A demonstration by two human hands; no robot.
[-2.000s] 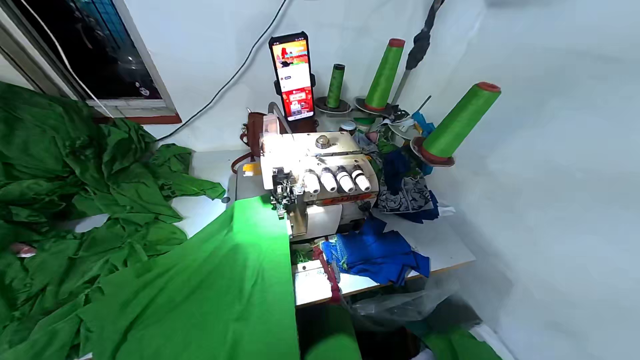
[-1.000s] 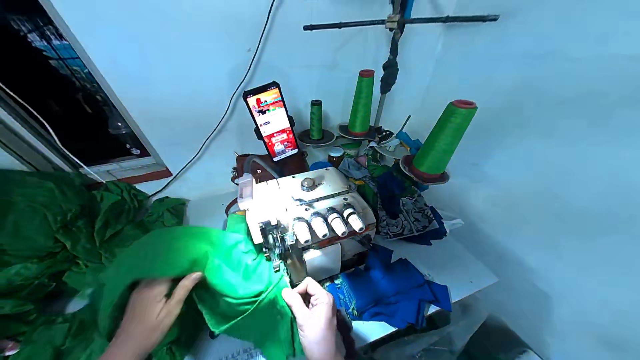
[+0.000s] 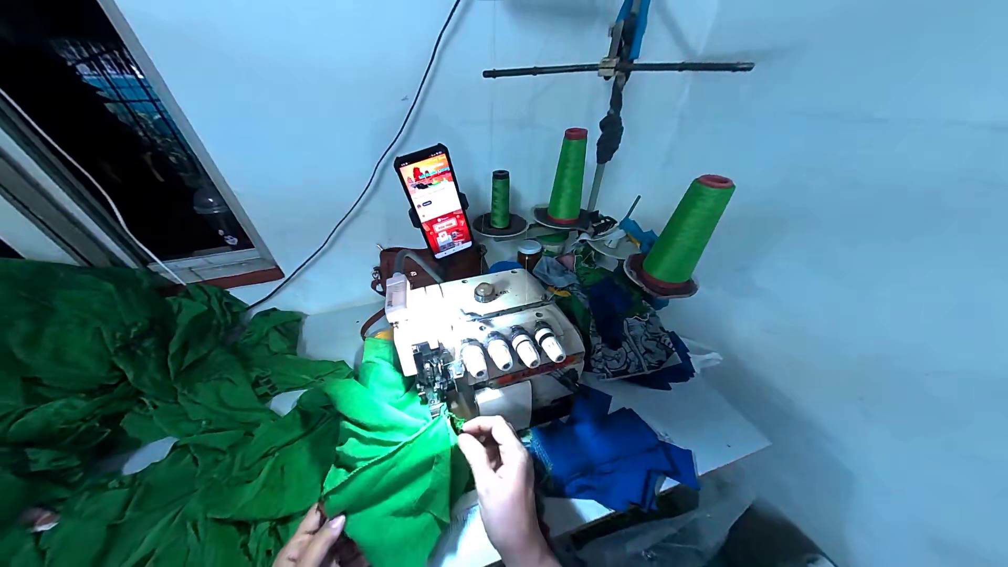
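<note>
A white overlock sewing machine [image 3: 504, 315] stands on the table with its lamp lit over the needle area. Green fabric [image 3: 402, 465] lies at the presser foot and hangs toward me. Just in front of the foot, my right hand [image 3: 504, 480] pinches the fabric's edge between thumb and fingertips. Lower left, my left hand [image 3: 315, 539] holds the left edge of the same piece, partly cut off by the frame's bottom. Green thread cones [image 3: 685, 228] stand on holders behind the machine.
Heaped green fabric [image 3: 157, 425] covers the left side. Blue cloth pieces [image 3: 614, 457] lie right of the machine, near the white table's edge [image 3: 732, 453]. A phone [image 3: 435, 203] stands behind it, beside a brown bag [image 3: 390, 264]. Patterned scraps [image 3: 638, 346] lie below the cones.
Both hands, absent two seconds ago, are on the green fabric. Since one second ago, my left hand has moved from the raised fold to the cloth's lower left edge. The view has shifted.
</note>
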